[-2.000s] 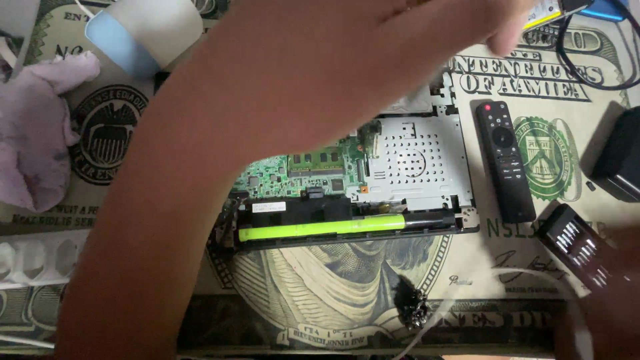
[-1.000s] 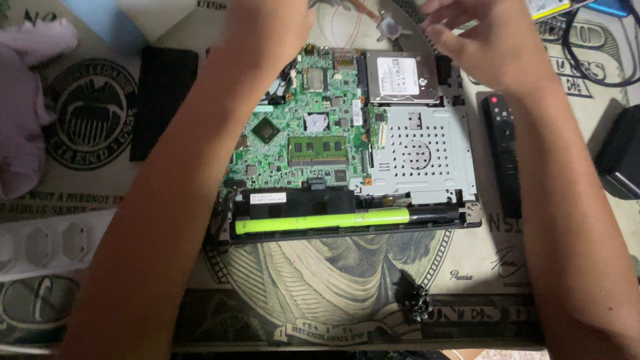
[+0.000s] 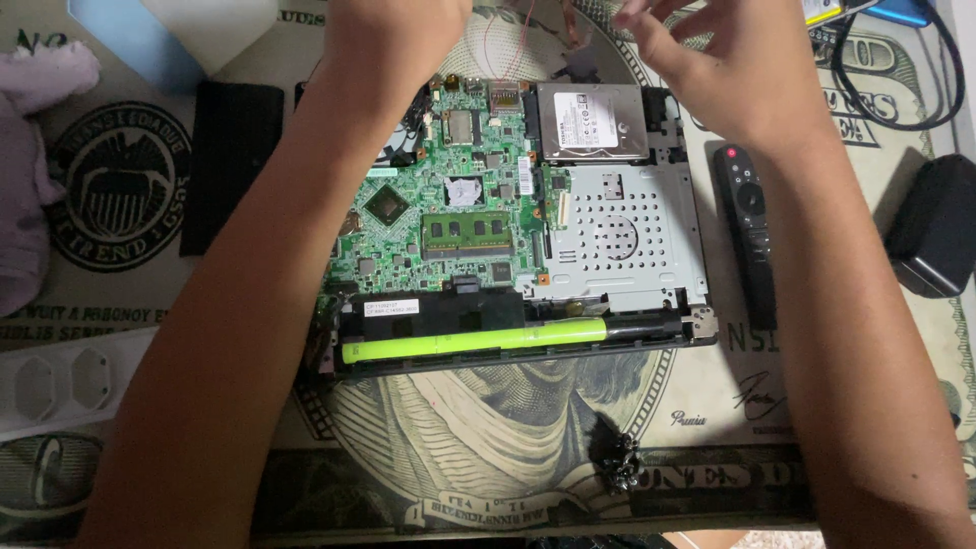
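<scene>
An opened laptop base lies on the mat with its green motherboard (image 3: 381,259) bare. A RAM module (image 3: 467,229) sits on the board, a Toshiba hard drive (image 3: 591,122) at the upper right, and a perforated metal plate (image 3: 648,244) below it. Green battery cells (image 3: 473,338) line the front edge. My left hand (image 3: 404,23) is above the board's far edge, its fingers cut off by the frame's top. Beyond the hard drive is my right hand (image 3: 686,46), thumb and fingers apart, partly out of frame. Near it lie a copper heat pipe piece (image 3: 578,61) and thin red wires (image 3: 507,46).
The mat (image 3: 473,450) has a banknote print. A pile of screws (image 3: 621,463) lies in front of the laptop. On the right are a remote control (image 3: 747,229), a black box-shaped object (image 3: 934,225) and a cable (image 3: 945,114); on the left, a power strip (image 3: 65,381) and a pink cloth (image 3: 23,191).
Two seconds ago one arm crossed over the laptop toward the upper right. Both arms now flank it, and the hard drive is uncovered. The second dark remote-like object seen at right is now hidden.
</scene>
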